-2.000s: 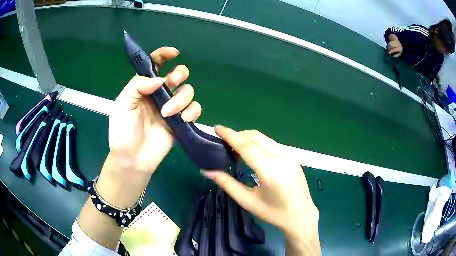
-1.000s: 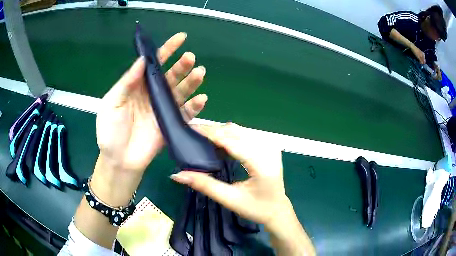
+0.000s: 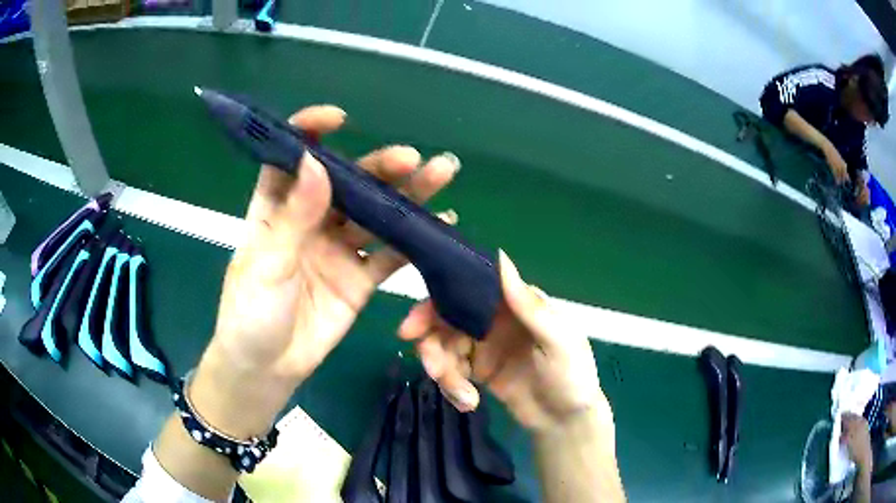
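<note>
A matt black pen body is held up over the bench, its pale nozzle tip at the upper left and its wide curved end at the lower right. My left hand grips it near the narrow end, thumb in front and fingers behind. My right hand holds the wide end between thumb and fingers. Slots show near the tip. Several black pens lie side by side below my hands. A yellowish paper pad lies partly under my left wrist.
Blue-and-black pens and a pink-and-black pen lie at left. Two black pens lie at right. A green conveyor with white rails runs behind. A seated person works far right; another hand touches white cloth.
The pen has turned to lie flatter, its tip further left and its wide end further right. My left fingers have closed around it from an opened palm. A hand has appeared at the far right cloth.
</note>
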